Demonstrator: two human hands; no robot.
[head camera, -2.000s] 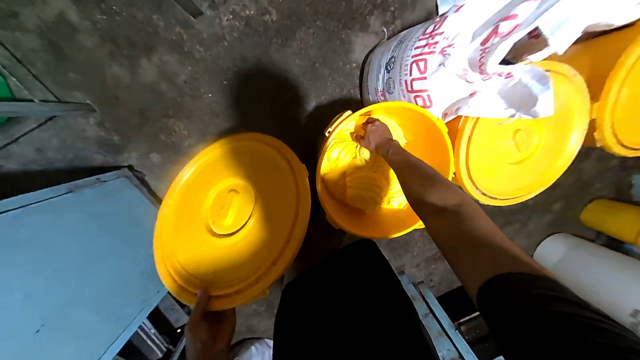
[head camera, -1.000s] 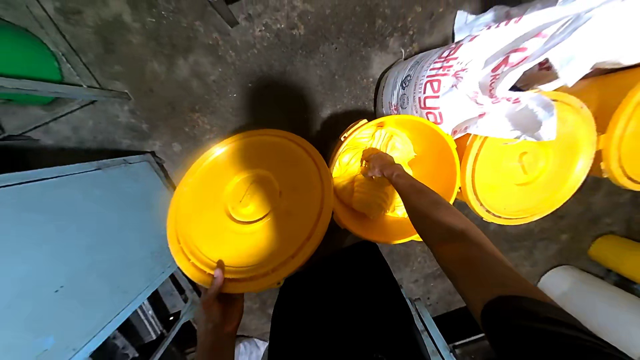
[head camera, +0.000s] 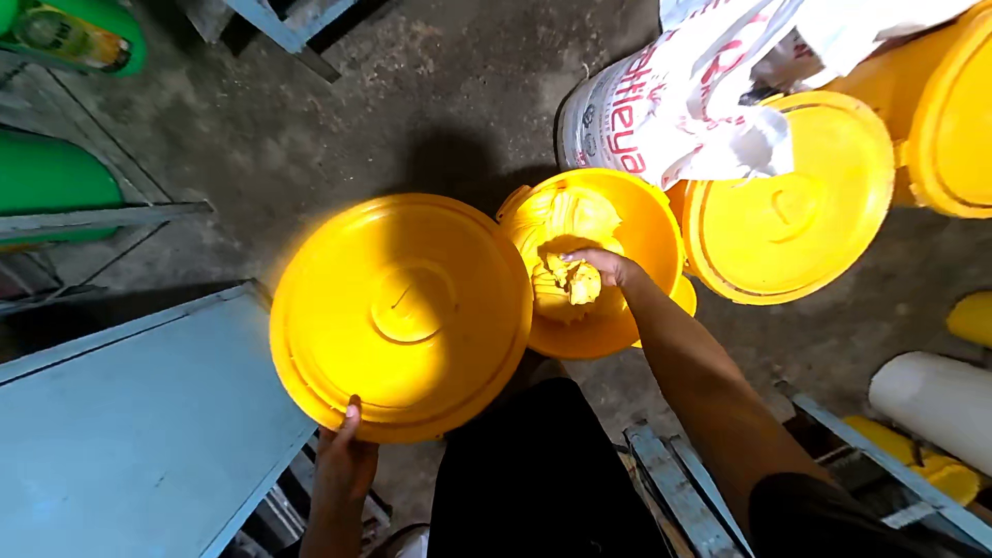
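Note:
My left hand (head camera: 346, 449) grips the lower rim of a round yellow plastic lid (head camera: 403, 310), thumb on its top face. The lid is held beside an open yellow plastic bucket (head camera: 651, 232), its right edge overlapping the bucket's left side. Soft yellow paste, like margarine, lies inside the bucket (head camera: 577, 213), with ridges on its surface. My right hand (head camera: 608, 266) is over the bucket's inside, closed on a lump of the yellow paste (head camera: 575, 280). Some of the fingers are hidden by the lump.
A white sack with red print (head camera: 620, 116) stands behind the bucket. Lidded yellow buckets (head camera: 790, 201) are at the right. A light-blue tabletop (head camera: 139, 426) is at the lower left, with green containers (head camera: 54, 182) beyond. Blue metal frames (head camera: 682, 496) stand near my right arm.
The right hand, earlier down in the paste, now holds a visible lump above it. The lid has shifted toward the bucket and now overlaps its side. The view has moved.

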